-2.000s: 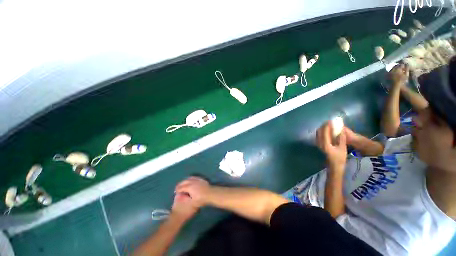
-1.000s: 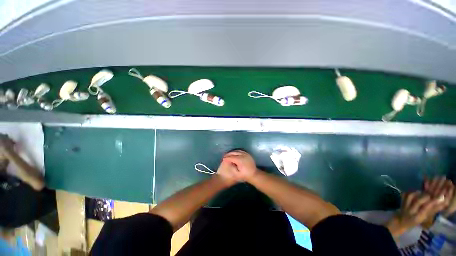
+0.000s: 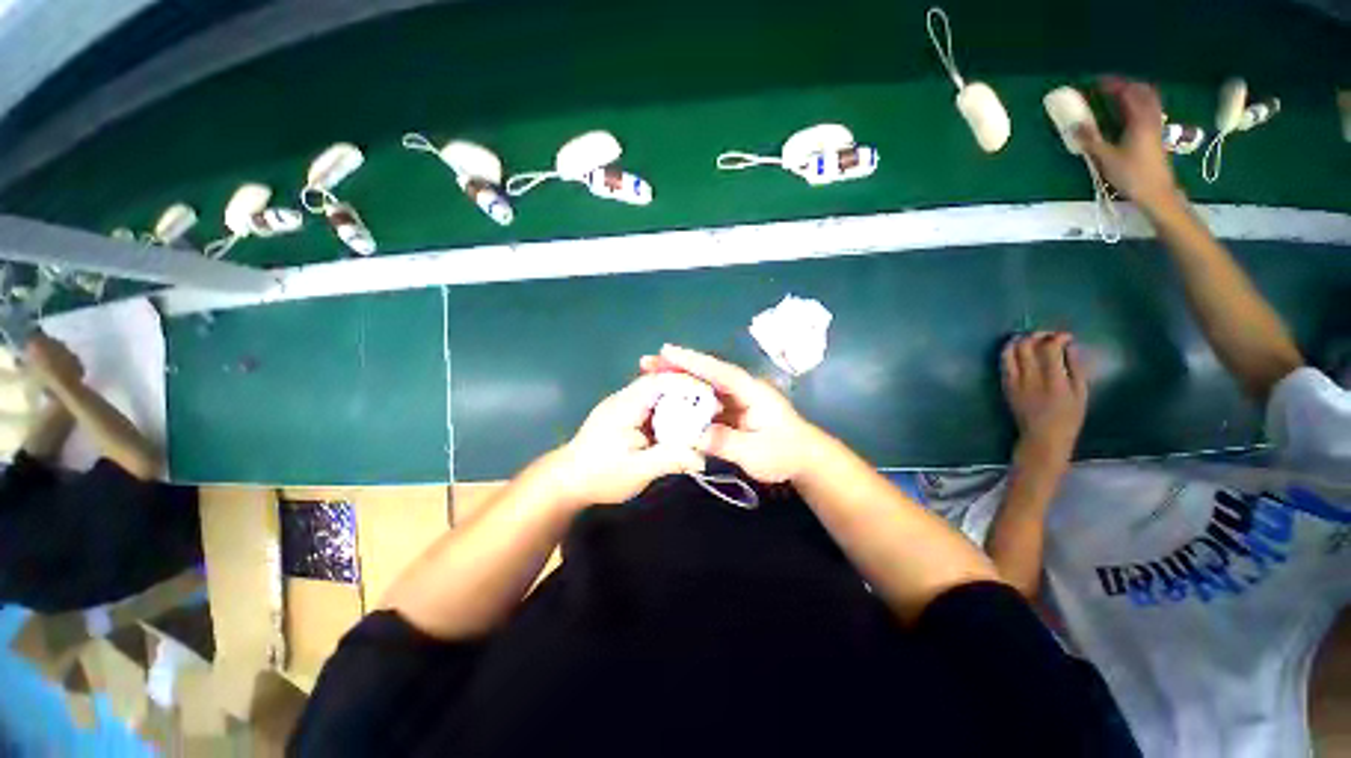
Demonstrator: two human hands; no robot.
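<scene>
A small whitish casing (image 3: 683, 413) is held between my two hands, above the near edge of the green bench. A thin pale strap loop (image 3: 728, 490) hangs from it on the right. My left hand (image 3: 609, 444) is curled around its left side. My right hand (image 3: 759, 425) covers its right side with bent fingers. The fingers hide part of the casing. A crumpled white cloth or tissue (image 3: 794, 333) lies on the bench just beyond my right hand.
Beyond the pale rail (image 3: 593, 252), the green belt (image 3: 696, 89) carries several cream casings with straps and patterned cylinders. At right, a person's hand (image 3: 1133, 144) reaches onto a casing there. Another person's arm (image 3: 92, 403) is at far left. Brown cartons (image 3: 403, 536) stand below the bench, left.
My hands have opened from a tight clasp and moved nearer my body, showing the casing. The strap now hangs to the right. The neighbour's hand has moved onto the belt.
</scene>
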